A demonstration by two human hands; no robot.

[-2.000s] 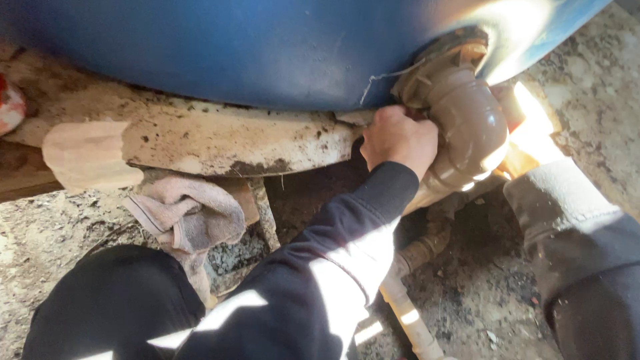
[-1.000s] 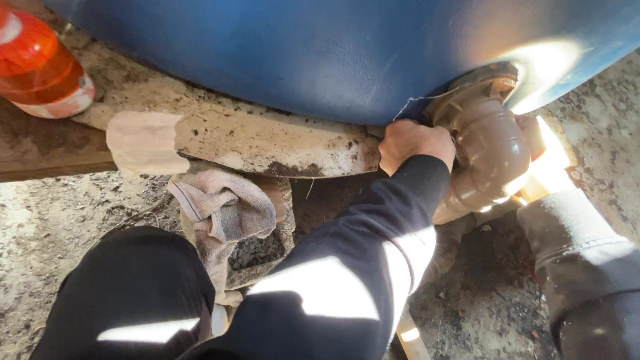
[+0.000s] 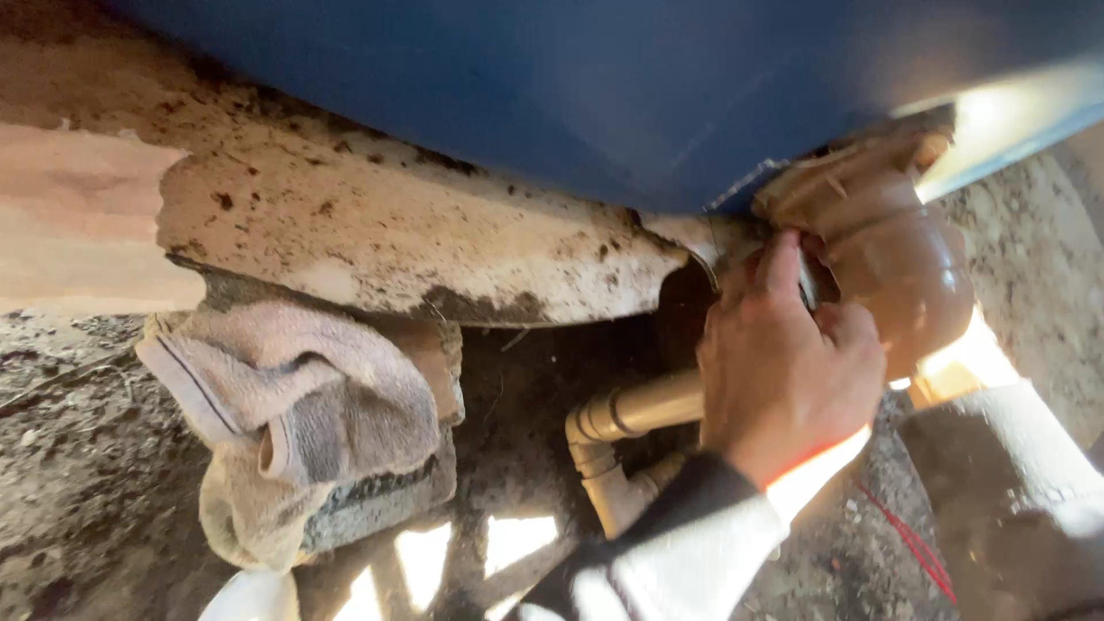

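Observation:
My left hand [image 3: 789, 371] reaches up at the left side of a brown plastic pipe elbow [image 3: 914, 276], index finger pointing up and thumb bent. A small pale, shiny thing [image 3: 811, 276] shows between the finger and the elbow; whether I hold it cannot be told. The elbow joins the low side of a large blue plastic tank [image 3: 517, 95]. My right hand [image 3: 957, 362] is at the elbow's lower right, mostly hidden and overexposed, below it a dark sleeve. A thin pale strand [image 3: 746, 183] lies against the tank beside the fitting.
Under the tank is a dirty, pale slab [image 3: 414, 233] with a broken edge. A soiled towel [image 3: 302, 397] hangs over a block [image 3: 388, 509] at left. Thinner beige pipe [image 3: 638, 405] runs below my left hand. Red string [image 3: 910, 543] lies on the dirt floor.
My left hand was curled against the elbow's left side; its index finger is now extended upward. The view has moved closer, and the bottle with red liquid at left has left it.

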